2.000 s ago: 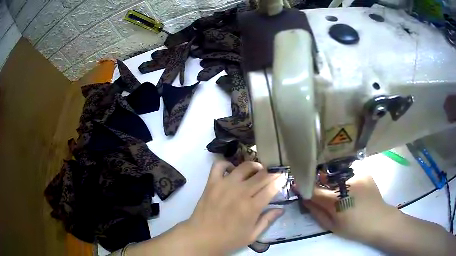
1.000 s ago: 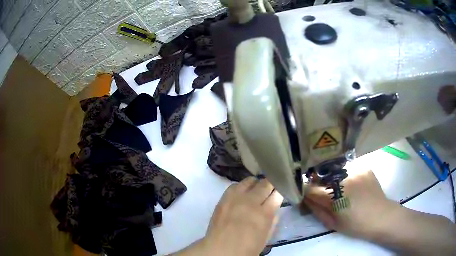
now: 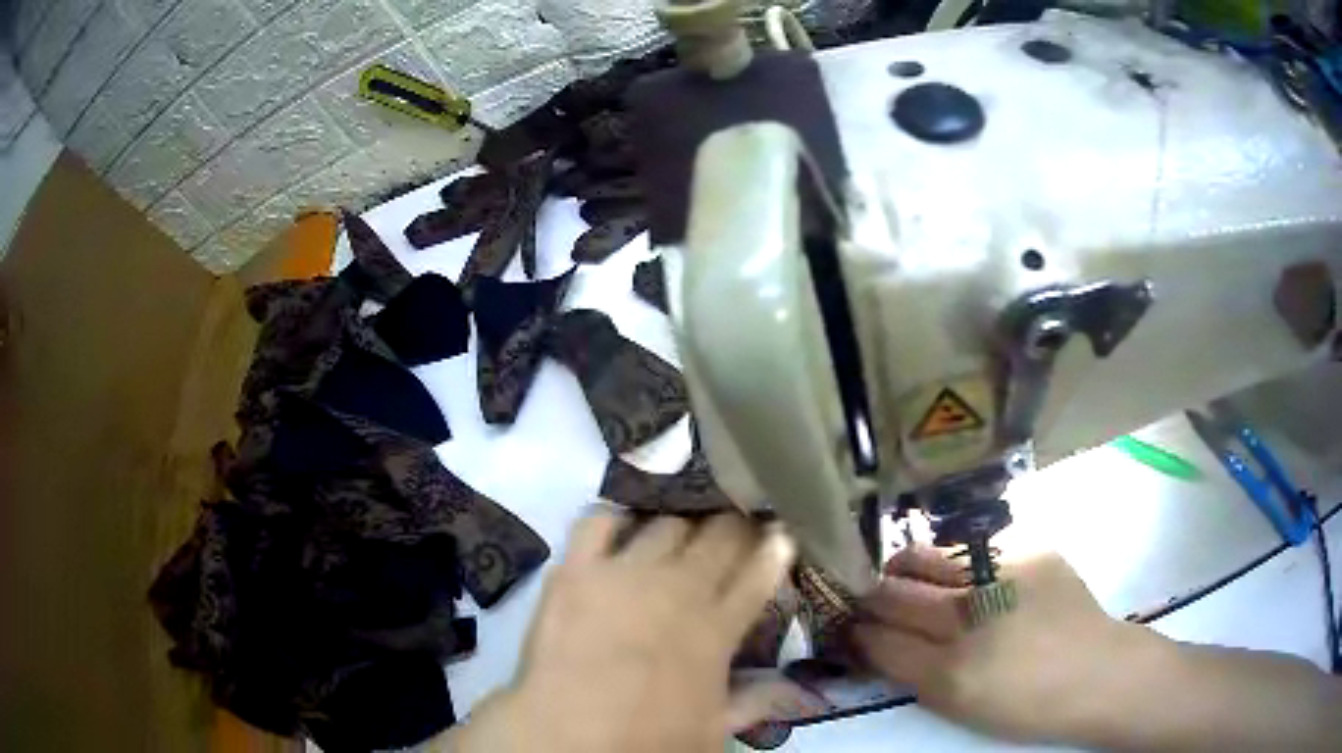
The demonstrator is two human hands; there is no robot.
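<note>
A dark brown patterned fabric piece (image 3: 824, 606) lies between my hands, in front of the needle area of the cream-white sewing machine (image 3: 942, 265). My left hand (image 3: 633, 618), blurred, lies flat left of the machine head; more patterned fabric (image 3: 662, 486) shows just beyond its fingers. Its fingertips are partly hidden, so its hold is unclear. My right hand (image 3: 986, 633) is right of the needle, partly behind the tension knob (image 3: 989, 596), its fingers closed on the edge of the fabric piece. The needle and presser foot are mostly hidden by the machine head.
A loose pile of dark pieces (image 3: 324, 574) lies on the left beside cardboard (image 3: 103, 486). Narrow pieces (image 3: 508, 221) lie by the wall, near a yellow-black screwdriver (image 3: 415, 97). A green tool (image 3: 1158, 458) and blue-handled snips (image 3: 1269, 486) lie right of the machine.
A patterned piece now lies spread left of the machine head. Fabric now shows in front, between my hands. My left hand has moved left. The view has shifted, so the machine head appears further left.
</note>
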